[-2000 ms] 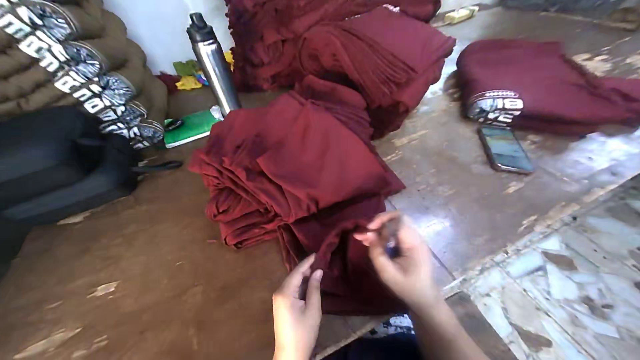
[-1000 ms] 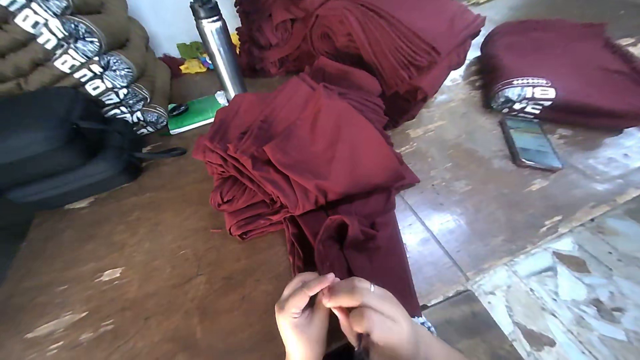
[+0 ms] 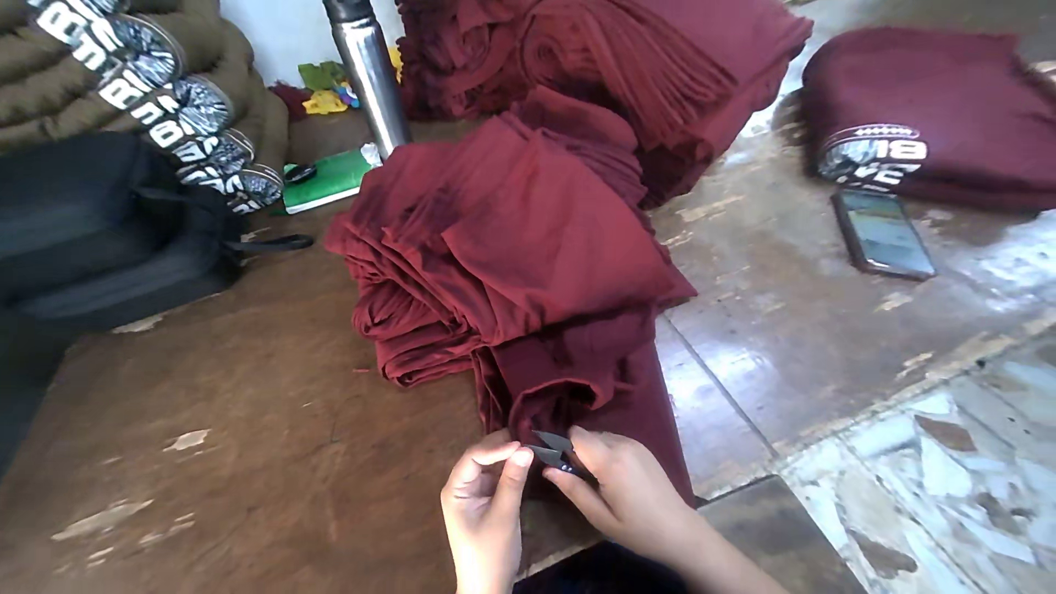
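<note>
Thread snips with two short metal blades, spread apart, are held in my right hand. Just left of the blades, my left hand pinches thumb and forefinger together at the near edge of a dark maroon garment; whether a thread or cloth lies between the fingertips is too small to tell. A curled hem or opening of that garment shows right behind both hands. The garment reaches out from beneath a loose pile of folded maroon cloth.
Behind stand a steel bottle, a green notebook and more maroon garments. A black bag and stacked brown printed garments are at left. A phone lies beside a printed maroon garment on the worn wooden table.
The snips' blades now show clearly between my hands; a second ago my fingers met there. Two seconds ago my right hand was farther from my left, on the garment's edge.
</note>
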